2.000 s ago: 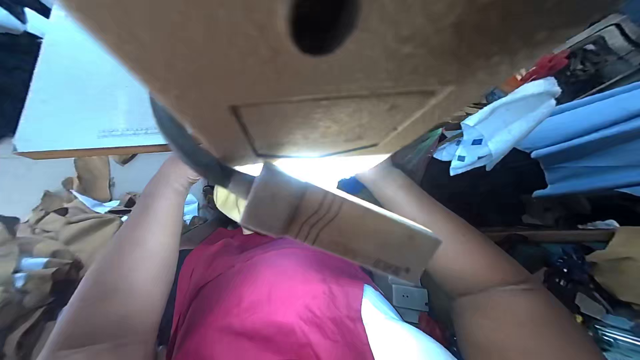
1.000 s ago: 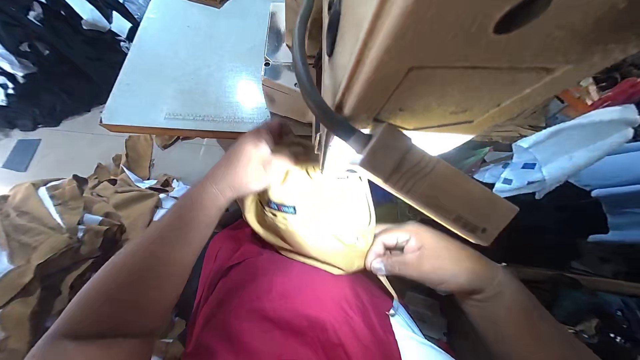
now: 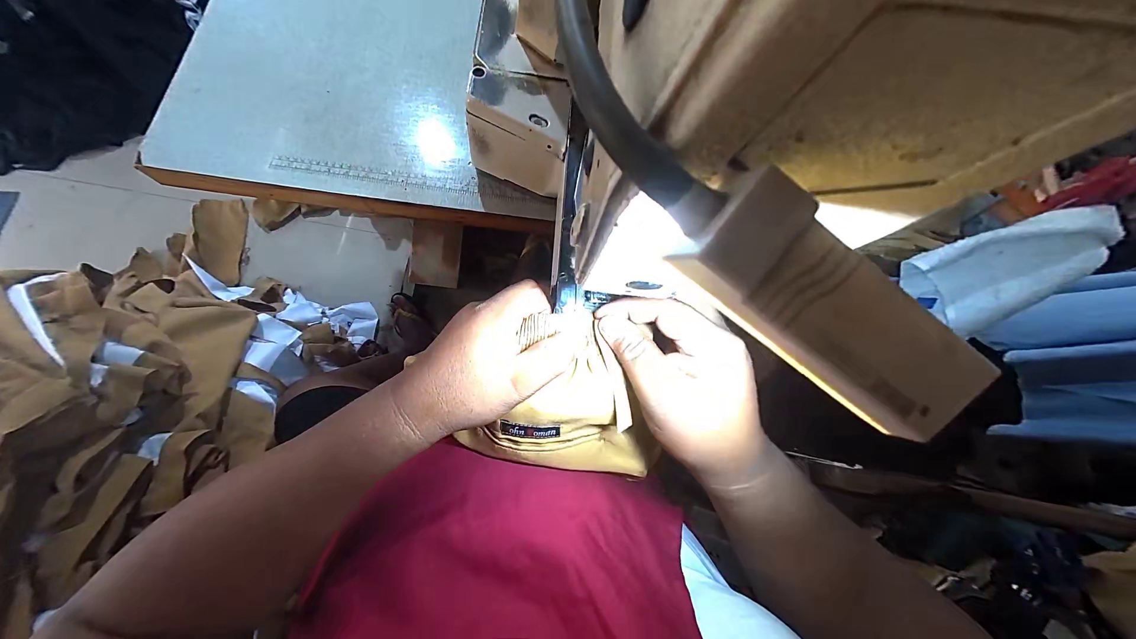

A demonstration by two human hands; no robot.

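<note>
An industrial sewing machine (image 3: 781, 98) fills the upper right, and a lit lamp (image 3: 843, 302) on a dark flexible neck hangs beside its needle area. Right below that area a tan fabric piece (image 3: 568, 435) with a small dark woven label is bunched up over my lap. My left hand (image 3: 493, 355) pinches the cloth from the left, near a ribbed, gathered part. From the other side my right hand (image 3: 683, 382) grips the cloth's edge between thumb and fingers, close to the presser foot. The needle itself is lost in glare.
A pale worktable (image 3: 337, 98) with a ruler marking lies at the upper left. Tan and white fabric scraps (image 3: 160, 355) are heaped on the floor at left. Light blue cloth (image 3: 1065, 319) hangs at right, and black cloth (image 3: 80, 80) lies at the far upper left.
My two hands have come together at the needle area; one second ago they were farther apart on the tan fabric. The view has shifted much since the first frame.
</note>
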